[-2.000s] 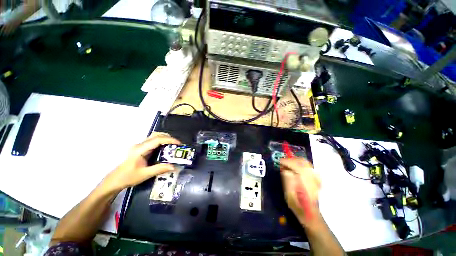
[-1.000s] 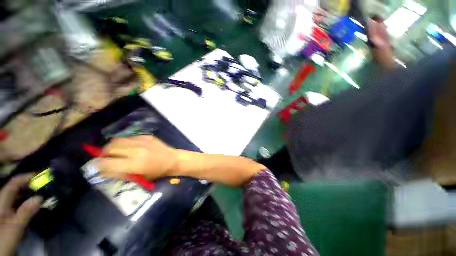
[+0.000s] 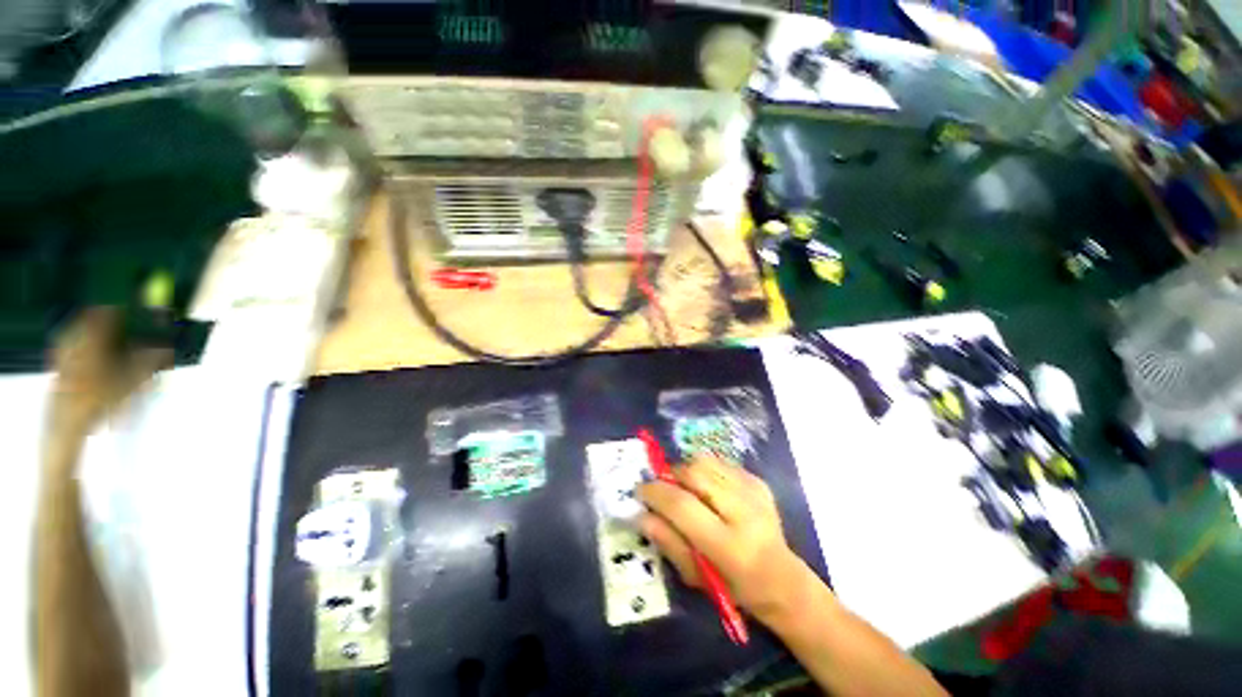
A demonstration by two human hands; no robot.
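Observation:
My left hand (image 3: 98, 365) is blurred at the far left, over the edge of the green surface. A dark blurred shape with a yellow spot, perhaps a power adapter (image 3: 155, 292), is at its fingertips; whether the hand grips it is unclear. My right hand (image 3: 722, 528) holds a red pen-like tool (image 3: 722, 599) slantwise, its fingers beside the white plug adapter (image 3: 621, 470) on the centre socket strip (image 3: 635, 588). The left socket strip (image 3: 352, 640) bears a round white plug adapter (image 3: 335, 534) with no power adapter on it.
The black board (image 3: 450, 586) also carries green circuit boards (image 3: 504, 463) under clear plastic. Behind it, grey instruments (image 3: 518, 123) with cables stand on a wooden board (image 3: 368, 320). A tangled pile of adapters (image 3: 1001, 436) lies on the right white sheet (image 3: 872, 545).
The view has swung right and back. My left hand has moved from the left socket strip to the far left, and the adapter is off that strip. My right hand has moved to the centre strip, still holding the red tool.

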